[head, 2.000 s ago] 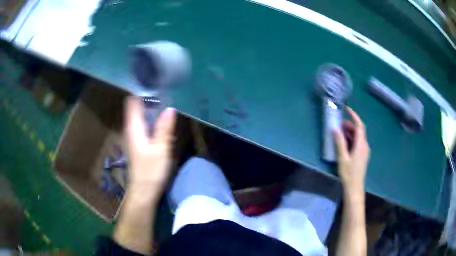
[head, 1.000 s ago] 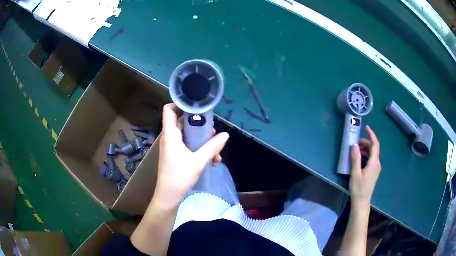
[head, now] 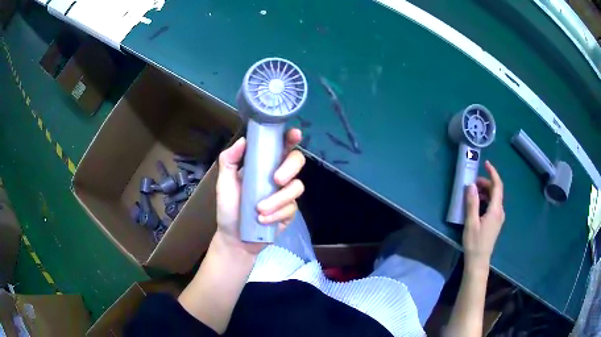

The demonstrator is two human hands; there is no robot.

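My left hand (head: 263, 191) holds a grey fan housing (head: 262, 141) by its handle, upright above the bench's front edge. Its round head shows many thin radial ribs around a pale hub. My right hand (head: 484, 214) is at the handle of a second fan housing (head: 464, 172) on the green bench (head: 395, 131); thumb and fingers touch or nearly touch it, and its head shows thick spokes. A third housing (head: 537, 155) lies on the bench to the right, beyond my right hand.
A cardboard box (head: 109, 230) left of my lap holds several grey housings (head: 165, 194). A smaller carton (head: 89, 79) stands on the green floor at upper left, and others at lower left. A pale strip (head: 461, 46) runs along the bench's far side. Dark marks lie mid-bench.
The left housing has been turned around: the open, dark-centred side faced me before, now the ribbed side does. My right hand and its housing have barely moved.
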